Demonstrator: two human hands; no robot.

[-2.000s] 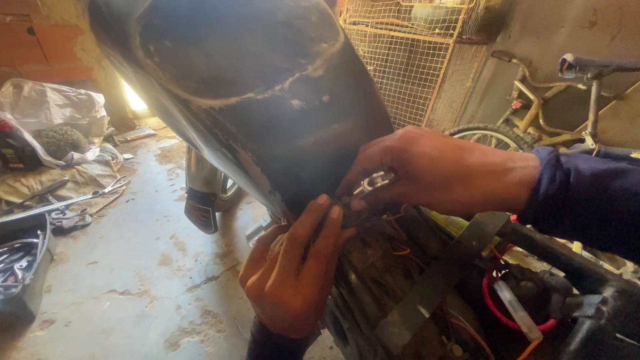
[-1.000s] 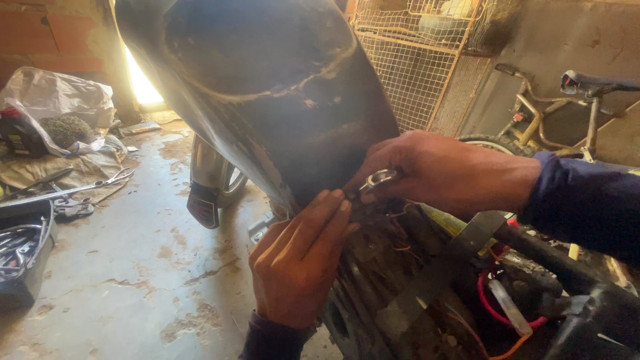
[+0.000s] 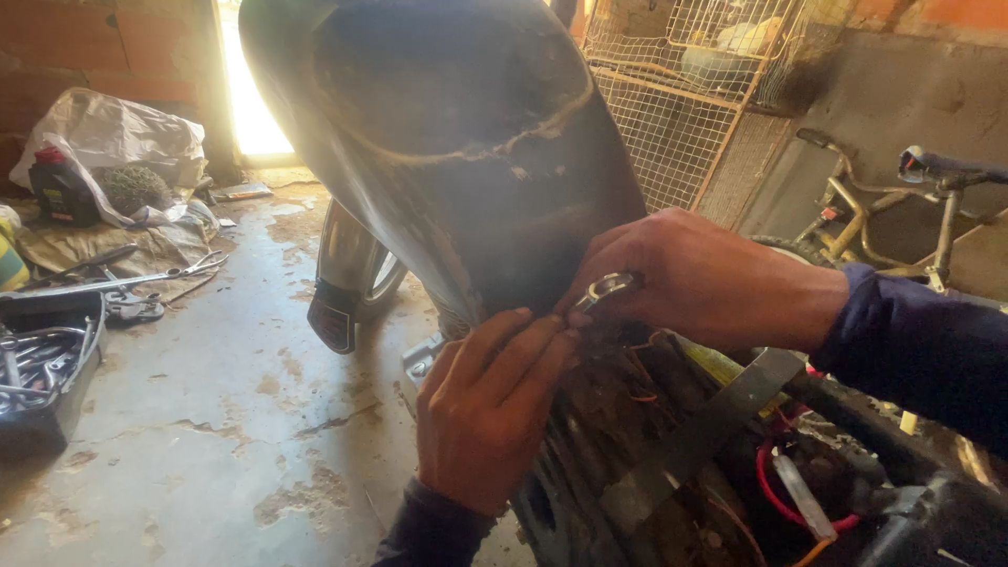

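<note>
A dark motorcycle fuel tank (image 3: 472, 181) with scuffed paint rises in front of me. At its rear end, my right hand (image 3: 669, 276) grips a wrench (image 3: 610, 287) whose ring-shaped end shows between thumb and fingers. My left hand (image 3: 492, 402) reaches up from below, its fingertips meeting those of the right at the tank's lower edge. What the left fingertips press or hold is hidden. Below both hands lies the motorcycle's open frame with wires, a flat metal strap (image 3: 701, 445) across it and a red cable (image 3: 764, 480).
A black toolbox (image 3: 59, 417) full of wrenches stands at the left on the worn floor. Beyond it are loose tools (image 3: 142, 279), a dark bottle (image 3: 59, 189) and a plastic bag (image 3: 126, 134). A wire cage (image 3: 669, 118) and a bicycle (image 3: 858, 205) stand behind.
Both hands stay together at the tank's rear edge. The right hand's wrench has turned slightly, and the left fingers lie closer together than two seconds ago.
</note>
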